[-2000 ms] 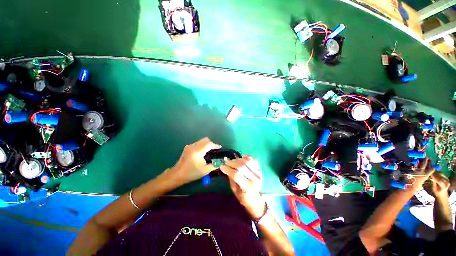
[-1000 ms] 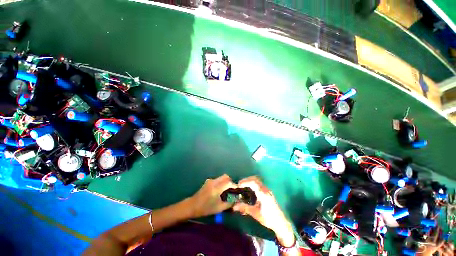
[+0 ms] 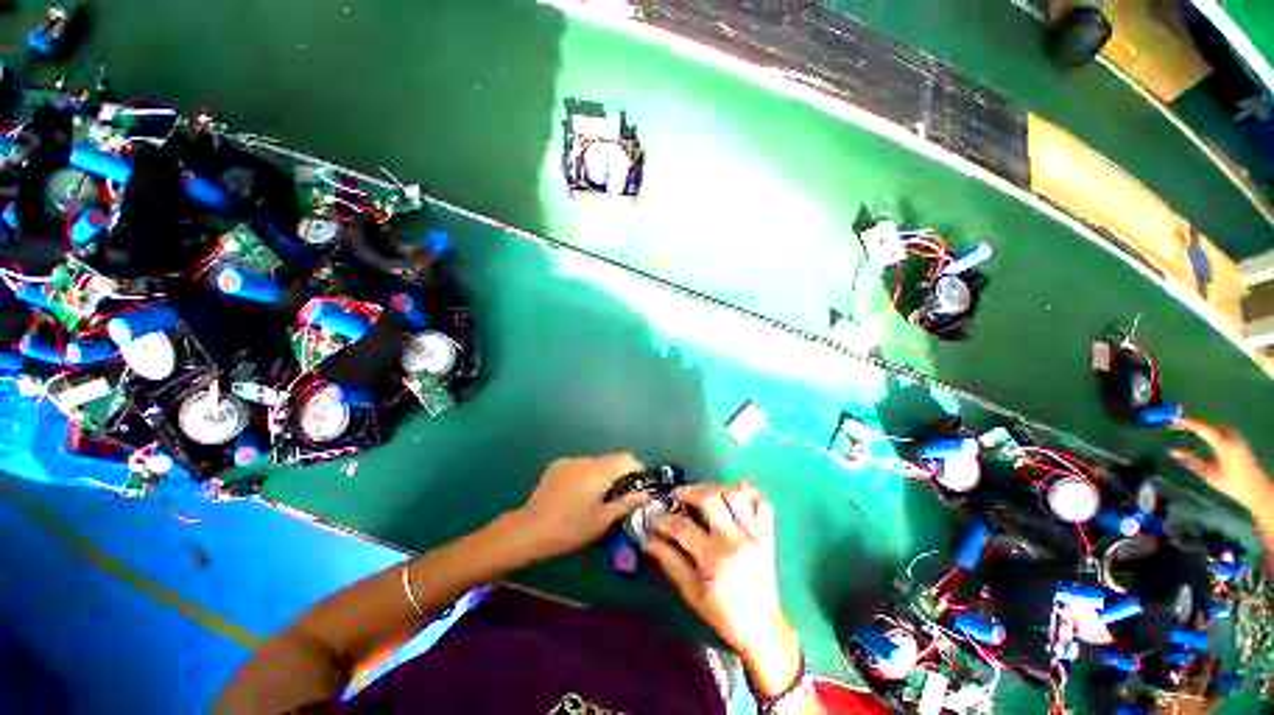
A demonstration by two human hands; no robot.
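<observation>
A black housing (image 3: 636, 489) with a round silver-white disc is held between my two hands, just above the bench edge. The round end of a blue battery cell (image 3: 625, 557) hangs below it. My left hand (image 3: 580, 496) grips the housing from the left side. My right hand (image 3: 727, 545) is on its right side, fingers bent over the disc. The fingers hide much of the unit. A small pale rectangular piece (image 3: 746, 422) lies on the green bench beyond my right hand.
Wired units are heaped at left (image 3: 324, 414) and right (image 3: 1073, 499). Several spaced units, including one with a disc (image 3: 605, 165), sit on the green belt (image 3: 461, 98) beyond the bench's dividing edge. Another person's hand (image 3: 1229, 461) reaches in at right.
The housing has been turned in my hands, so its silver-white disc now shows. My right fingers have shifted over it. Another person's hand now reaches towards the belt unit at right.
</observation>
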